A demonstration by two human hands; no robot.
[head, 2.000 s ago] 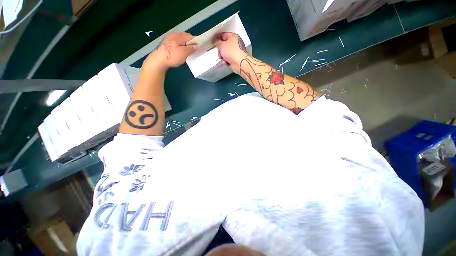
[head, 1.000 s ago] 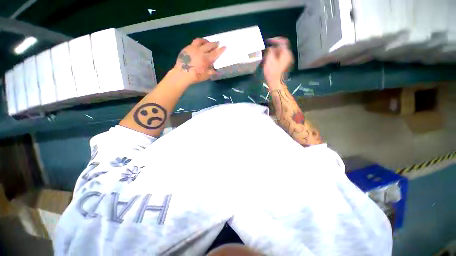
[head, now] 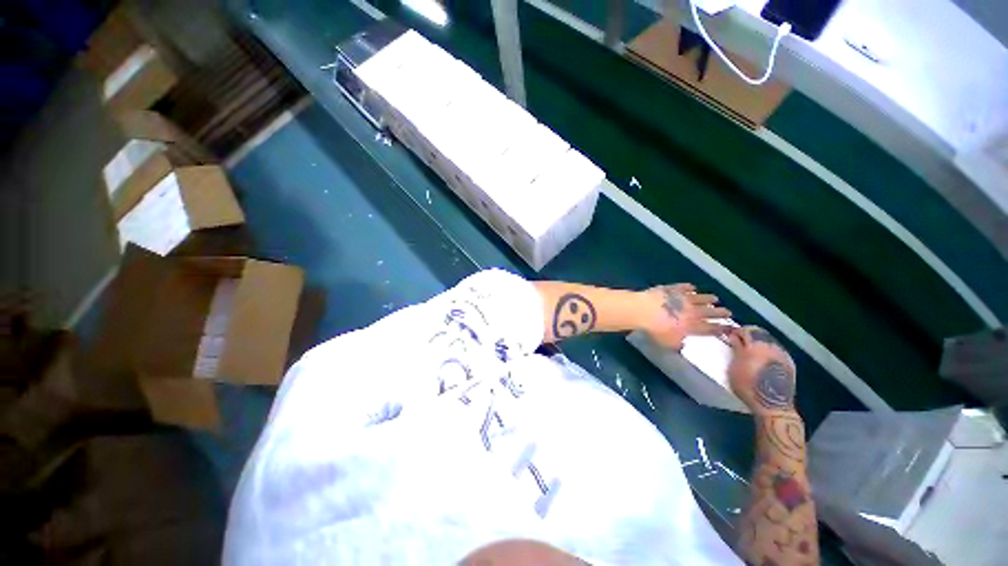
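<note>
A white folding carton (head: pixel 705 370) lies on the dark green bench between the two rows, its top looking flat. My left hand (head: pixel 682 315) rests on its top with fingers spread. My right hand (head: pixel 760 365) is at the carton's other end, its fingertips on the top edge near my left fingers. The flap edges under my fingers are hidden. A tightly packed row of closed white cartons (head: pixel 486 133) stands to the left. Another row of white cartons (head: pixel 884 470) is cut off at the lower right.
A white shelf (head: pixel 873 83) with a dark phone-like slab (head: pixel 805 13) and white cable overhangs at the upper right. A brown cardboard piece (head: pixel 707 77) lies beneath. Open brown shipping cartons (head: pixel 260 321) stand on the floor at left. White strips (head: pixel 702 459) litter the bench.
The view has swung left, bringing the shelf and floor cartons into sight. My right hand, off the carton one second ago, is now on its end. The lid, raised two seconds ago, is down.
</note>
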